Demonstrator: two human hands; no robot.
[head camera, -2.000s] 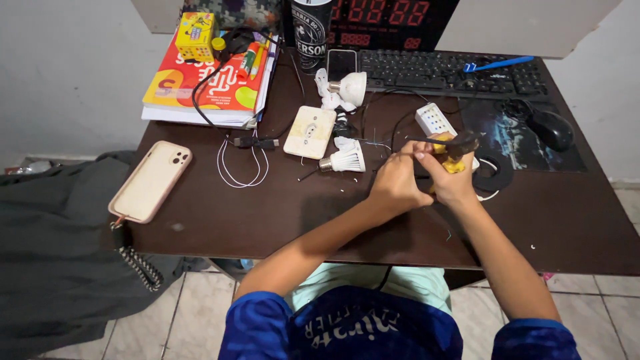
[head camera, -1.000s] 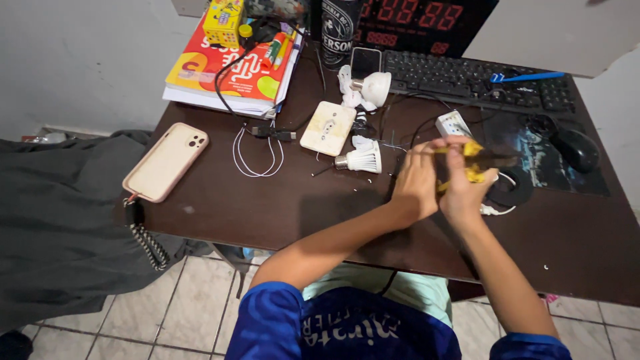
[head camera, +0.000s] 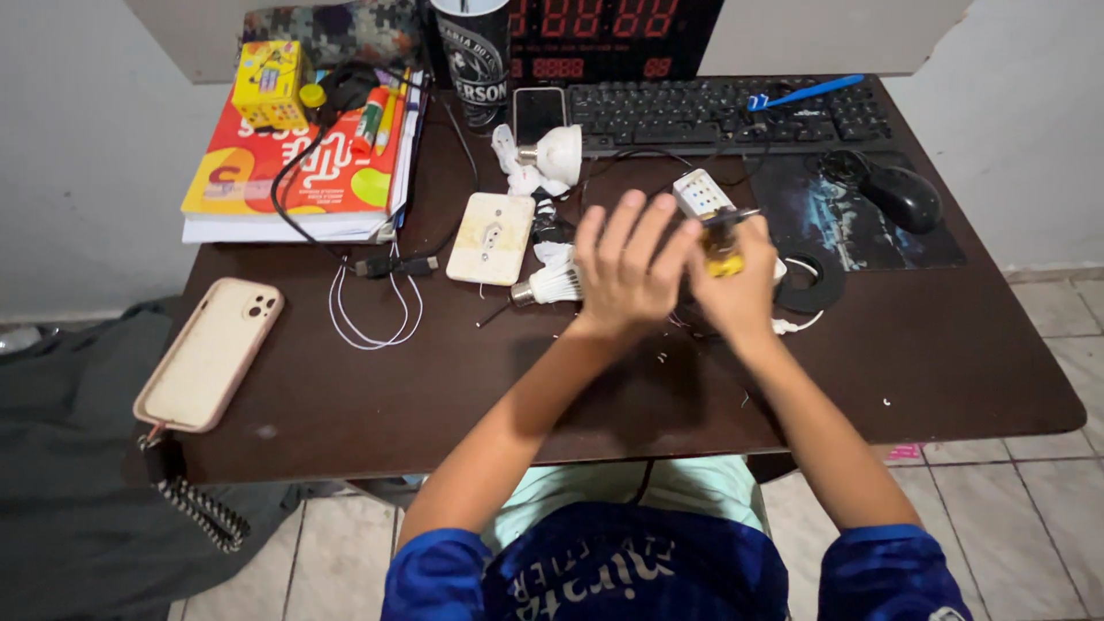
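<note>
Fingers spread, my left hand (head camera: 634, 267) is raised over the middle of the desk with nothing seen in it. Close to its right, my right hand (head camera: 737, 280) grips a yellow-handled hand tool (head camera: 724, 261), perhaps pliers; its dark metal head points up and is blurred. A white LED bulb (head camera: 552, 283) lies partly hidden behind my left fingers. Left of it is a white outlet plate (head camera: 492, 239), and above it another white bulb (head camera: 561, 156). Just beyond my right hand lies a small white socket block (head camera: 701, 193). A black ring of tape (head camera: 811, 285) and white cable are beside it.
A black keyboard (head camera: 655, 112) with a blue toothbrush (head camera: 806, 92) spans the back, beside a black cup (head camera: 477, 65). A black mouse (head camera: 901, 194) rests at right. Books (head camera: 285, 194) and a cased phone (head camera: 210, 354) are at left. Thin cables and white scraps lie about.
My left hand has come away from the tool and opened, its fingers now spread. My right hand still holds the yellow-handled tool.
</note>
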